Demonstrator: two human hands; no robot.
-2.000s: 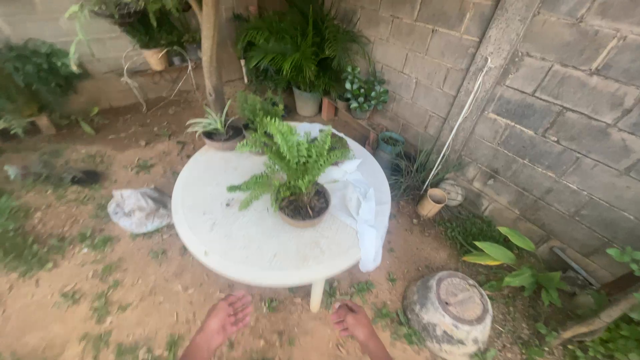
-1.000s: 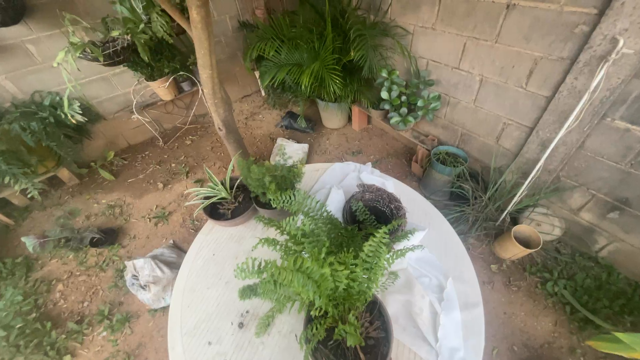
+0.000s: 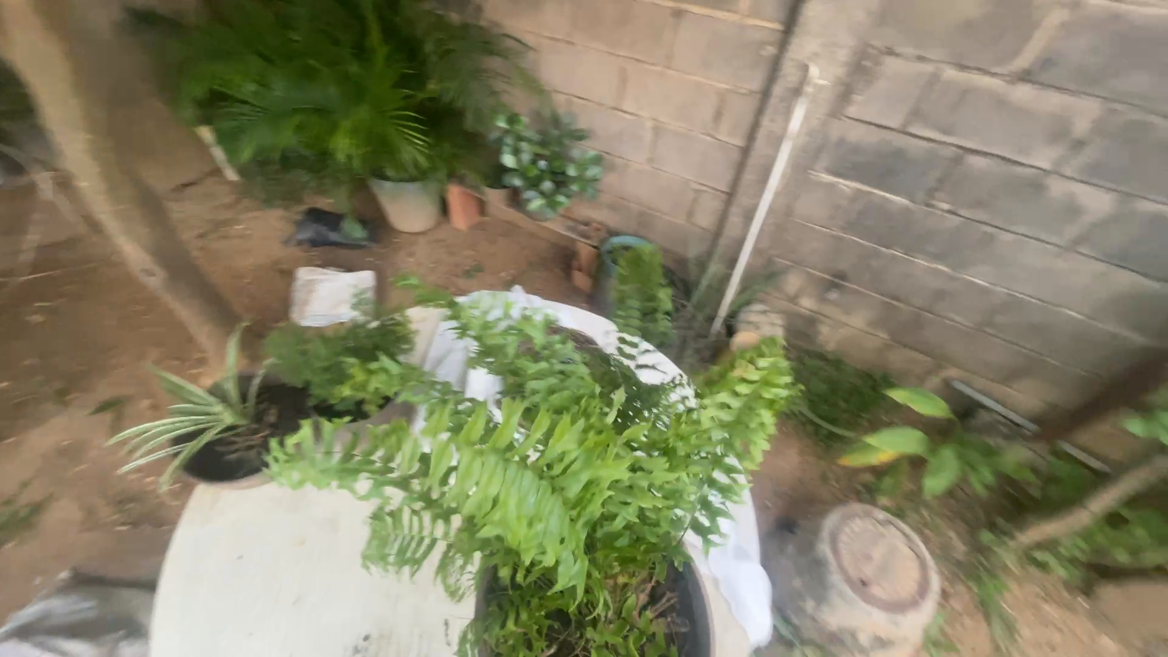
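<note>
Neither of my hands shows at this moment. A potted fern (image 3: pixel 547 474) fills the lower middle of the view, its fronds spread over the round white table (image 3: pixel 292 566). The rim of its dark pot (image 3: pixel 693 607) is at the bottom edge. A white cloth (image 3: pixel 741 570) lies along the right side of the table, partly under the fronds. At the table's left back edge stand a potted spider plant (image 3: pixel 205 424) and a small bushy green plant (image 3: pixel 338 356). Fronds hide much of what is behind the fern.
A tree trunk (image 3: pixel 137 219) leans at the left. A potted palm (image 3: pixel 338 100) and a leafy potted plant (image 3: pixel 547 164) stand near the block wall (image 3: pixel 985 182). An upturned weathered pot (image 3: pixel 876 575) sits on the soil at right, and a plastic sack (image 3: pixel 82 620) lies at lower left.
Both my hands, seen open below the table two seconds ago, are out of view. The view has moved closer to the table and fern.
</note>
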